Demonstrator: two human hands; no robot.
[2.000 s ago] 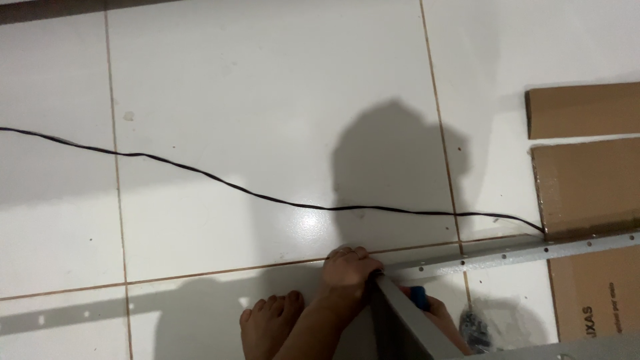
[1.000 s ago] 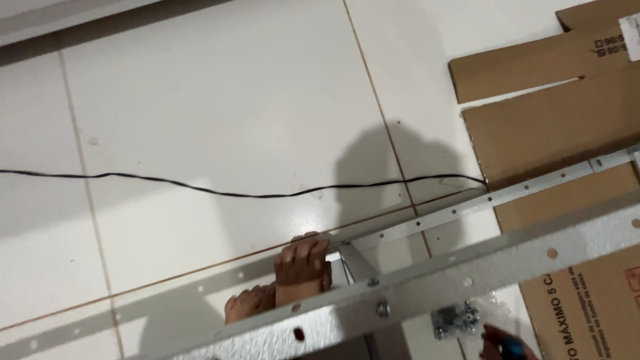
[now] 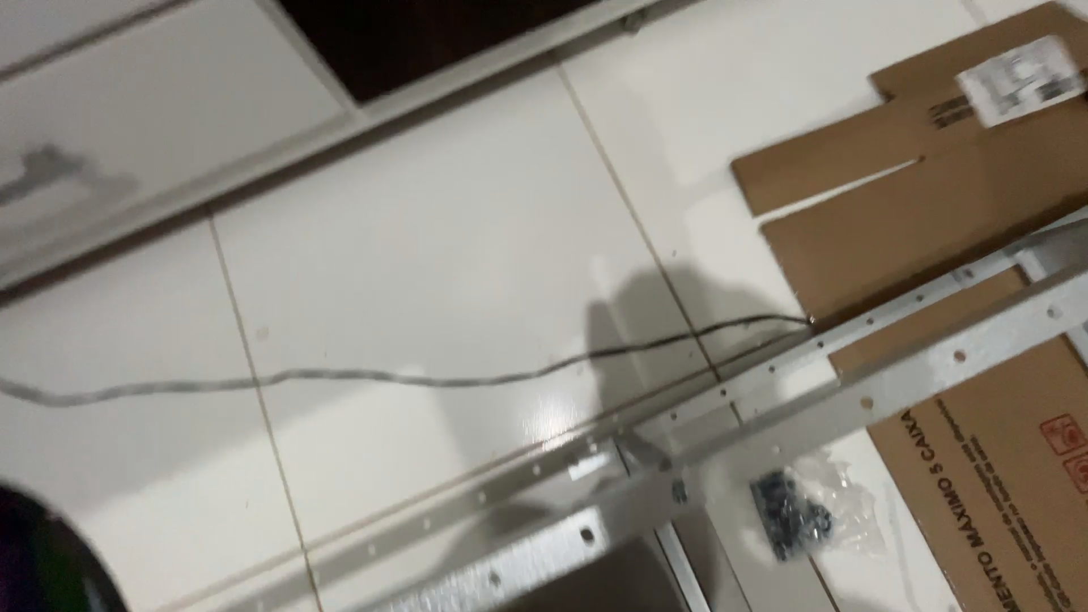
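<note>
Neither of my hands shows in the head view now. Perforated grey metal rails (image 3: 909, 382) cross the lower right, with a bolt (image 3: 678, 489) at a joint between them. Below the rails, on the tiled floor, lies a clear plastic bag of small dark hardware (image 3: 790, 514). A black cable (image 3: 476, 381) runs across the white tiles to the edge of the cardboard. Whatever my hands hold or touch is out of view.
Flattened cardboard (image 3: 901, 229) lies at the right, and a printed cardboard piece (image 3: 977, 476) extends beneath the rails. White furniture with a drawer front (image 3: 170, 110) stands at the upper left. A dark rounded object (image 3: 51, 552) intrudes at the lower left corner.
Both hands, seen by the metal rails in the earlier frames, have gone out of view. The view has shifted and tilted, bringing in the white furniture.
</note>
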